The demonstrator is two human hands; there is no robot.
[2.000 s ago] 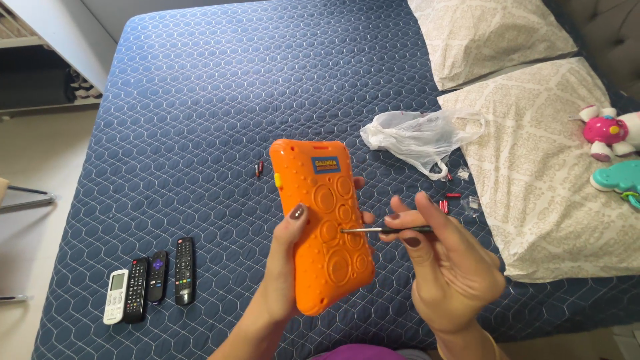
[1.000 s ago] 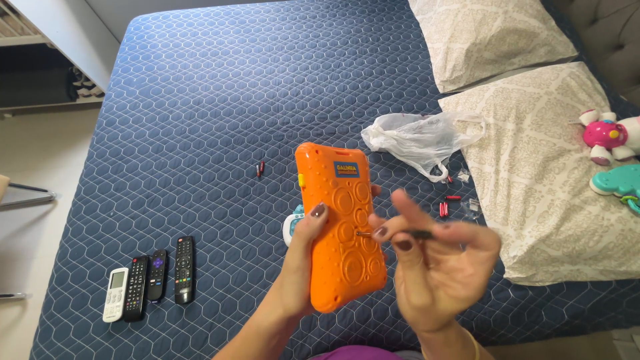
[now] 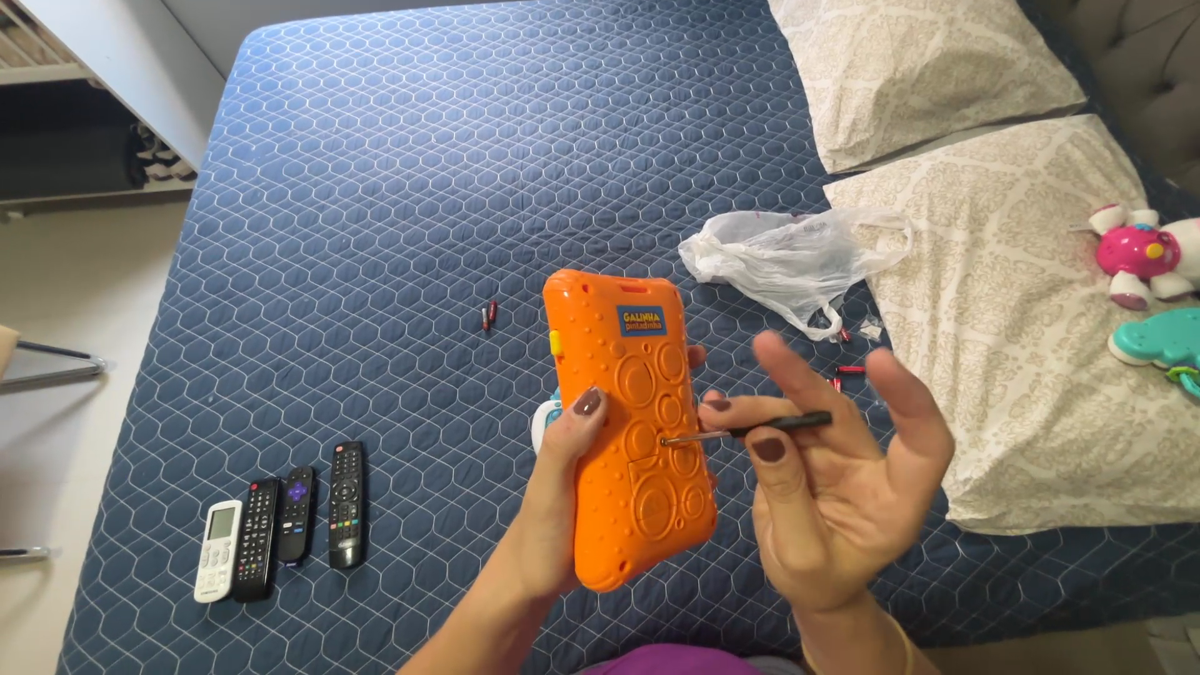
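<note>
My left hand grips an orange plastic toy by its sides, thumb on the face with molded circles, a yellow side button and a small blue label. In my right hand, a small screwdriver with a black handle is pinched between thumb and index finger, the other fingers raised. Its thin metal tip meets a screw hole near the middle of the toy. Part of a white and blue object shows behind the toy's left edge.
Several remote controls lie at the left of the quilted bed. Two batteries lie beyond the toy. A white plastic bag, red batteries, patterned pillows, a pink toy and a teal toy are at right.
The orange toy has shifted and changed its tilt in my left hand. My right hand's fingers have changed position around the screwdriver, which remains at the toy.
</note>
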